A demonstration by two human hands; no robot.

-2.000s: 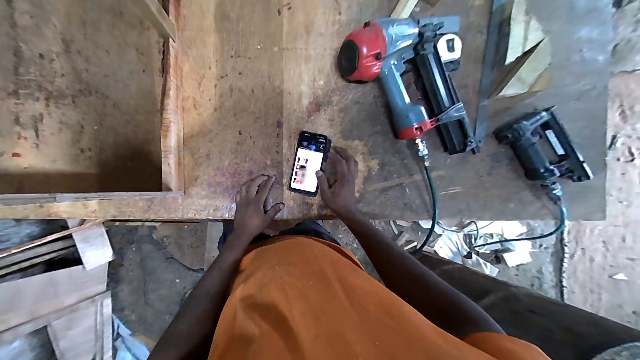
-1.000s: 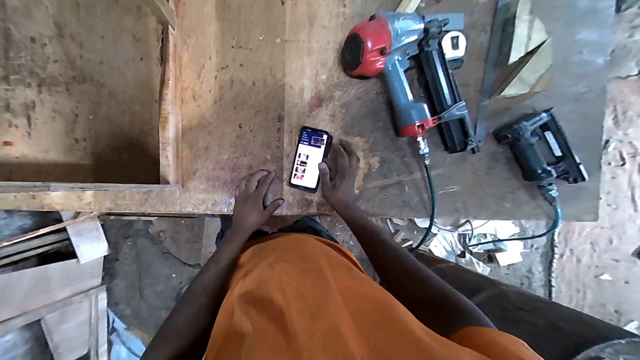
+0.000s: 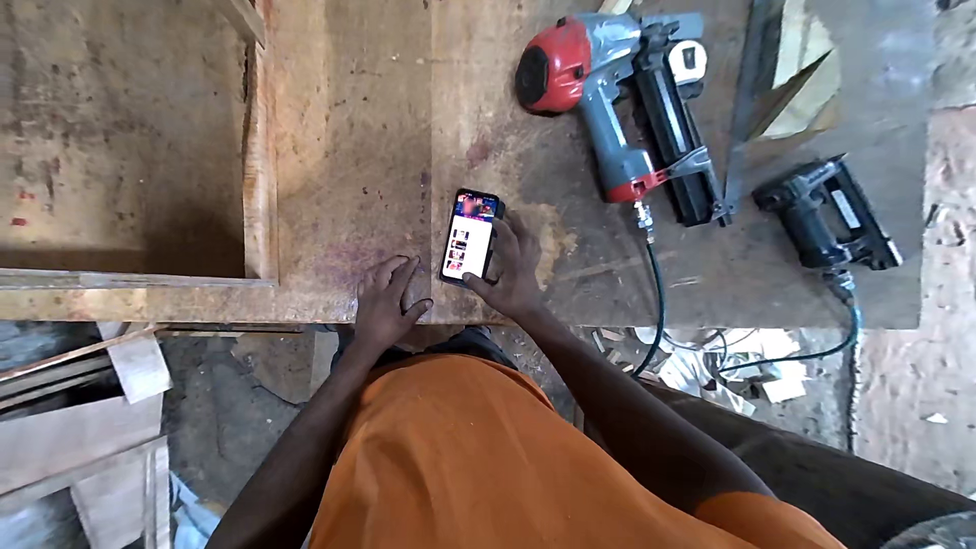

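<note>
A smartphone [image 3: 468, 238] with a lit screen lies on the wooden workbench [image 3: 351, 168] near its front edge. My right hand [image 3: 512, 267] rests at the phone's right side, its thumb on the lower part of the screen and its fingers along the side. To the left of the phone, my left hand [image 3: 387, 301] lies on the bench edge with nothing in it, its fingers slightly apart. A large red and grey pneumatic nailer [image 3: 610, 145] lies beyond my right hand. A smaller black pneumatic nailer [image 3: 820, 217] is farther right.
A wooden frame [image 3: 261, 168] stands at the left of the bench. A white tape measure [image 3: 688, 61] sits by the large nailer, and wood offcuts [image 3: 801, 76] lie behind. Green air hoses [image 3: 660, 305] hang over the front edge. Scrap boards [image 3: 84, 442] are at the lower left.
The picture on the phone's screen has changed. My right hand's fingers have shifted a little beside the phone, and my left hand has stayed on the bench edge.
</note>
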